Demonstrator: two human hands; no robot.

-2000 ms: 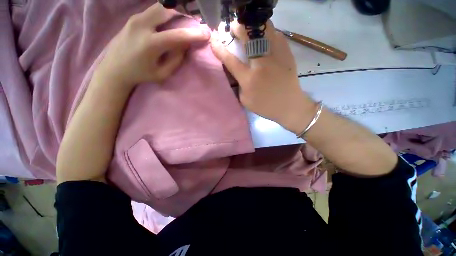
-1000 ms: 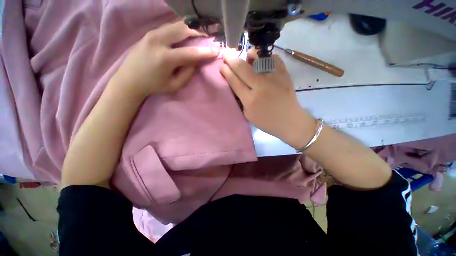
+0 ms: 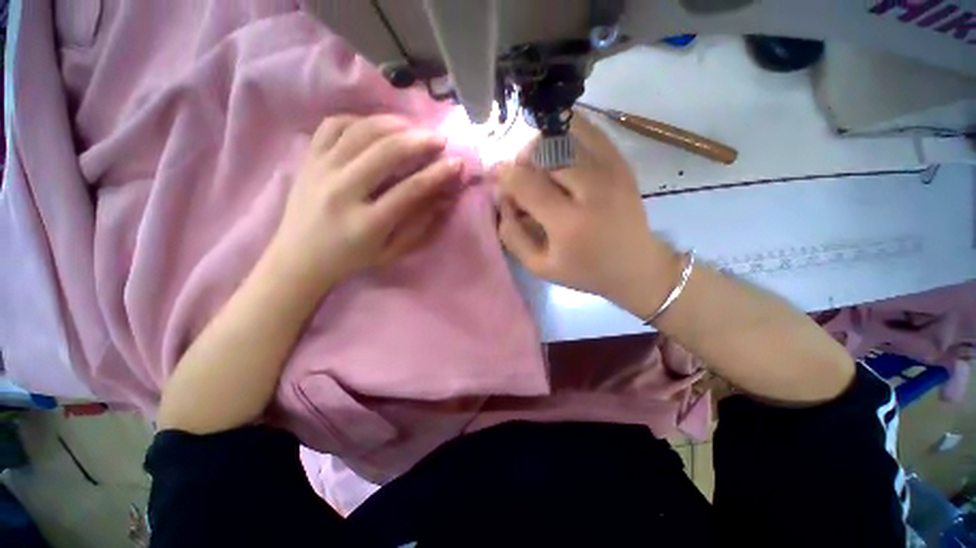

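A dusty pink garment lies over the table's left side and down to my lap, with a flap near its lower edge. My left hand rests on the cloth, its fingertips pinching the edge just in front of the needle area. My right hand, with a bracelet at the wrist, has curled fingers on the same edge from the right. The sewing machine head stands above; glare hides the needle and presser foot. The ridged tension knob overlaps my right hand in view.
A wooden-handled awl lies right of the needle on the white table, which has a printed scale. A dark round object is behind. More pink cloth lies at the right beyond the table edge. The tiled floor shows below.
Both hands have moved nearer to me, away from the needle area. The right fingers have curled. The front cloth and flap have shifted toward my lap, and the flap is partly folded under.
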